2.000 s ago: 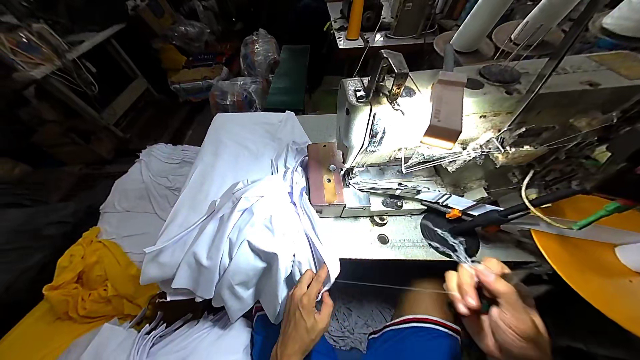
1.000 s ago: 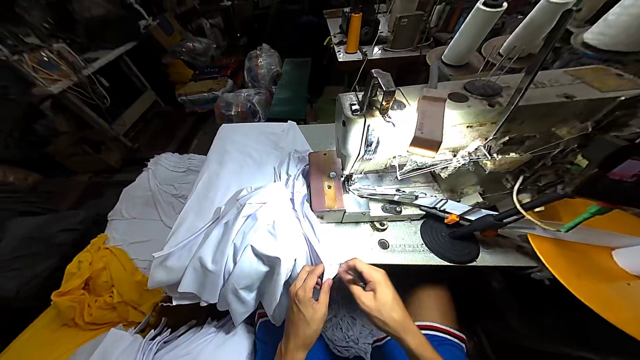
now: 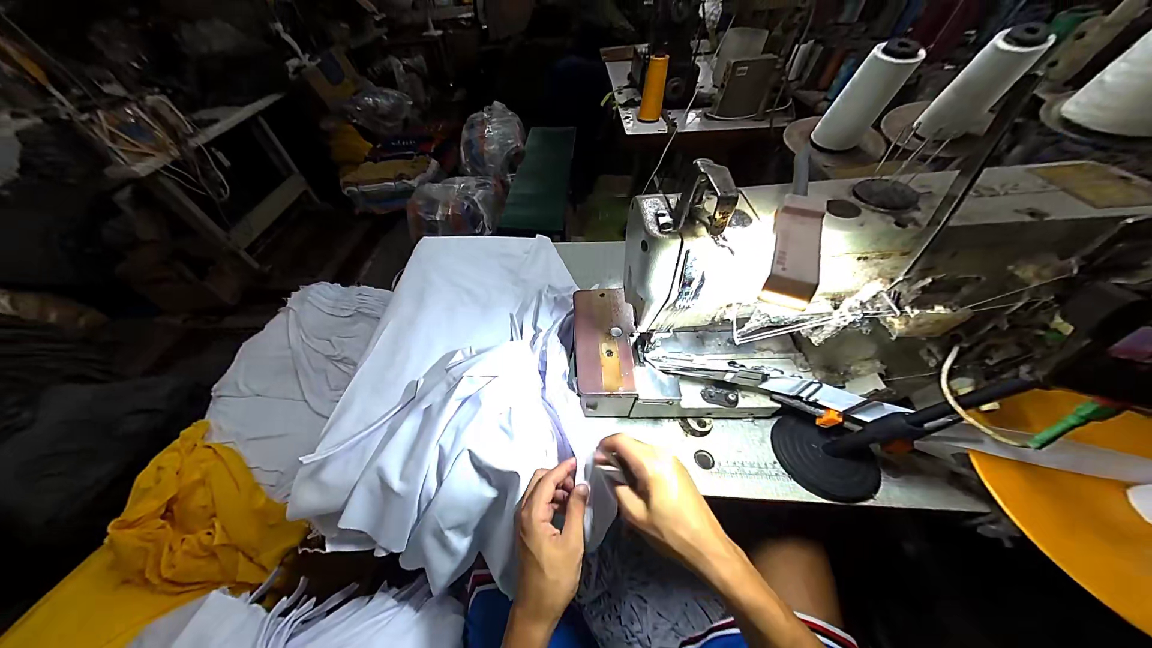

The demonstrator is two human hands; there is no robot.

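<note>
White fabric pieces (image 3: 450, 432) lie bunched at the left of an industrial sewing machine (image 3: 702, 261) and hang over the front edge of its table. My left hand (image 3: 553, 531) pinches the edge of this fabric between thumb and fingers. Close beside it on the right, my right hand (image 3: 657, 490) has its fingers bent at the same edge; what lies between its fingertips is blurred. The machine's needle area, beside a reddish-brown metal cover (image 3: 605, 342), is just beyond my hands. A white strip (image 3: 837, 396) runs through a metal guide on the machine's right.
White thread cones (image 3: 868, 94) stand behind the machine. An orange disc (image 3: 1062, 504) and a black round pad (image 3: 823, 457) are at the right. Yellow fabric (image 3: 193, 513), grey-white fabric (image 3: 292, 378) and more white pieces (image 3: 333, 621) lie at the left. Cut scraps lie below my hands.
My right hand, which held loose thread strands off to the right two seconds ago, has moved left to the fabric edge beside my left hand. The strands no longer show in it.
</note>
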